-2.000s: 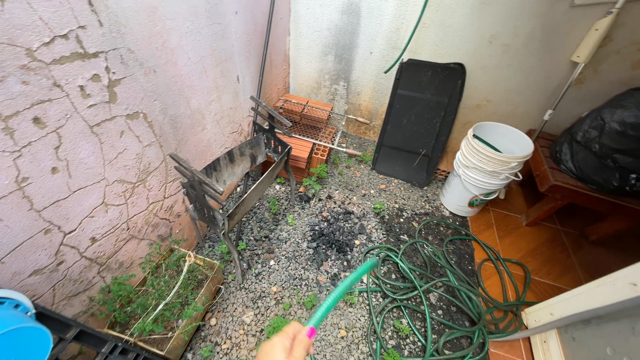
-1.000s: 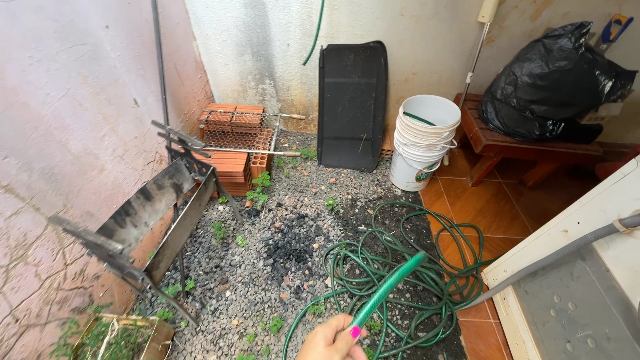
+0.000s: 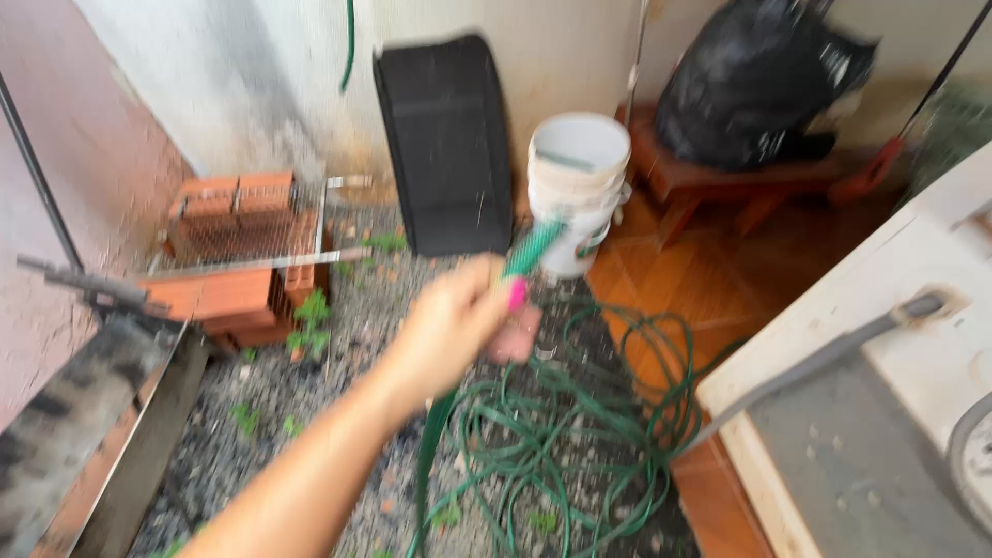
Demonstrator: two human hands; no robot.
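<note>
My left hand (image 3: 457, 318) reaches in from the lower left, thumb uppermost, closed around a green garden hose (image 3: 535, 246). The short end sticks out past my thumb, up and to the right, in front of the stacked white plastic buckets (image 3: 577, 190). Below my hand the hose hangs down to a tangled heap of green hose (image 3: 535, 434) on the gravel. Motion blur hides whether water leaves the hose. My right hand is out of view.
Metal barbecue trough (image 3: 132, 457) at lower left; orange hollow bricks (image 3: 225, 298) with a wire grill rack (image 3: 240, 232) behind. A black panel (image 3: 446, 147) leans on the wall. A black plastic bag (image 3: 744, 85) sits on a wooden bench (image 3: 697, 182); a white cabinet-like unit (image 3: 845, 403) stands right.
My left hand and the hose end have moved up and forward from the bottom edge toward the buckets, and more of the forearm shows. The view has swung right.
</note>
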